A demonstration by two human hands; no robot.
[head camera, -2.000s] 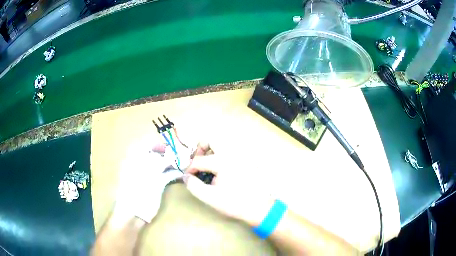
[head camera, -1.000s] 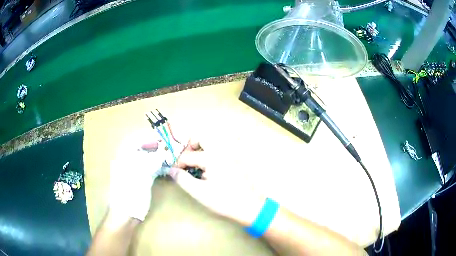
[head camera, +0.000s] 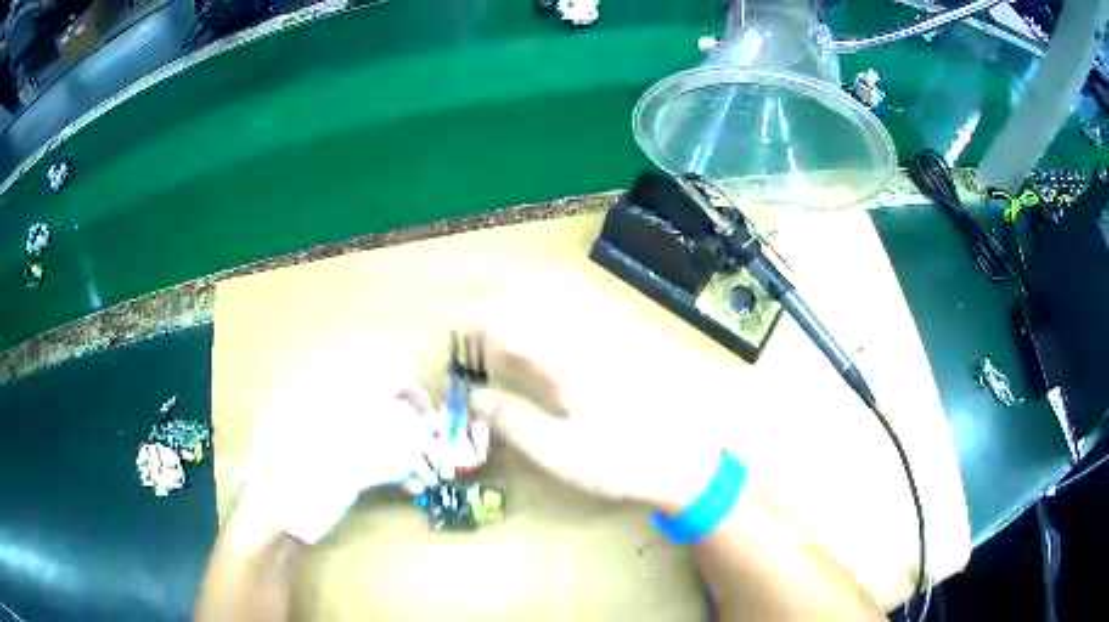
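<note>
My left hand [head camera: 328, 450], in a white glove, is shut on a white plastic part [head camera: 456, 450] over the tan mat. A small circuit board [head camera: 460, 504] with a yellow block hangs at the near side of the part. Blue wires [head camera: 459, 407] run up from it to a black piece with prongs [head camera: 467, 360]. My bare right hand [head camera: 547, 425], with a blue wristband, is blurred beside the prongs and wires. Whether its fingers touch them is unclear.
The soldering iron [head camera: 809, 322] rests in its black stand [head camera: 663, 249] behind right of the mat [head camera: 584, 273]. A clear extractor funnel [head camera: 766, 134] hangs above. A unit assembly [head camera: 164, 462] lies on the left bench, others on the green belt [head camera: 365, 122]. A black cable [head camera: 961, 219] lies right.
The circuit board came out from behind my right fingers to the near side. The prongs moved right and nearer. My right hand shifted right. A white unit now shows at the belt's far edge.
</note>
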